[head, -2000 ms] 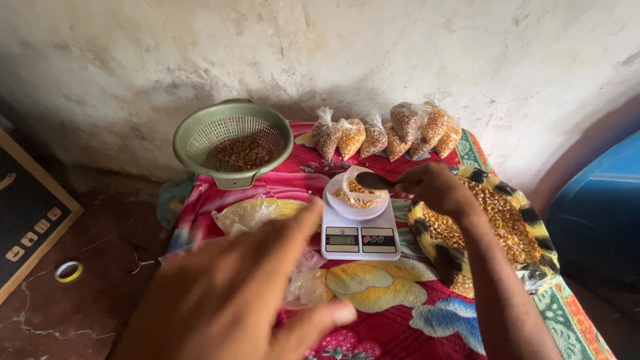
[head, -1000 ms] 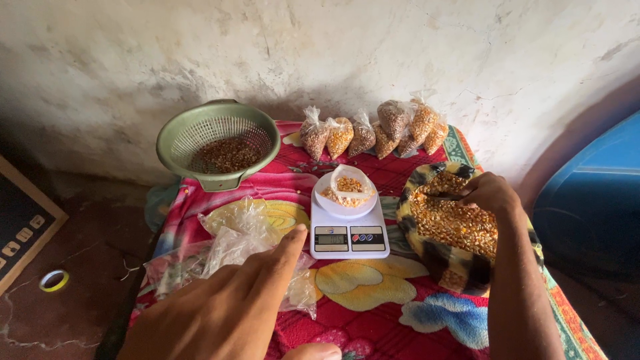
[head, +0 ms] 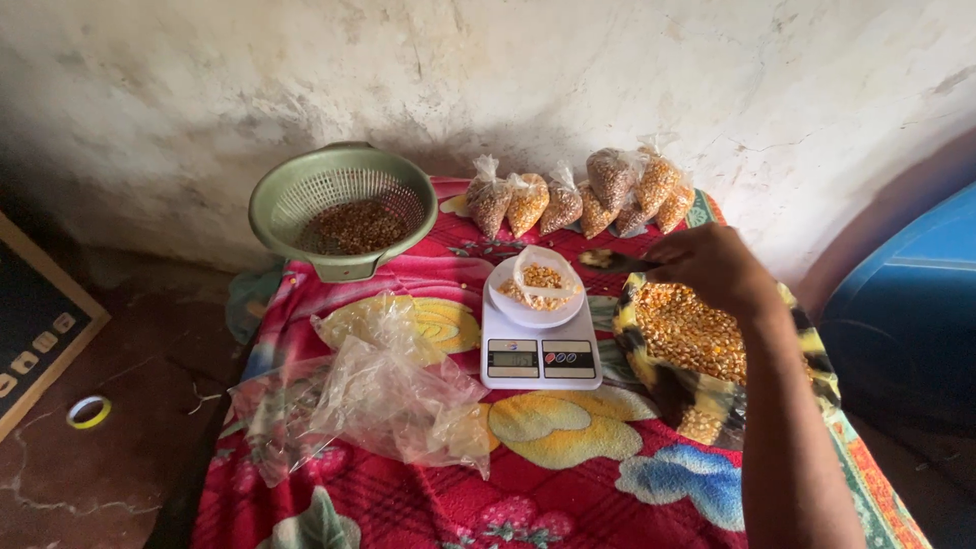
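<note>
My right hand is shut on a dark spoon with some kernels in its bowl, held just right of the scale. An opened clear plastic bag with corn kernels rests on the round plate of a white digital kitchen scale, whose display is lit. Below my right hand, a yellow-and-black patterned bag stands open, full of corn kernels. Empty clear plastic bags lie crumpled left of the scale. My left hand is out of view.
A green colander with brownish-red kernels sits at the back left. Several tied bags of kernels stand near the wall. A floral cloth covers the table. Yellow tape lies on the floor; a blue container is at right.
My left hand has left the view. My right hand went from beside the scale into the patterned bag of corn, and is now raised beside the scale again with the spoon.
</note>
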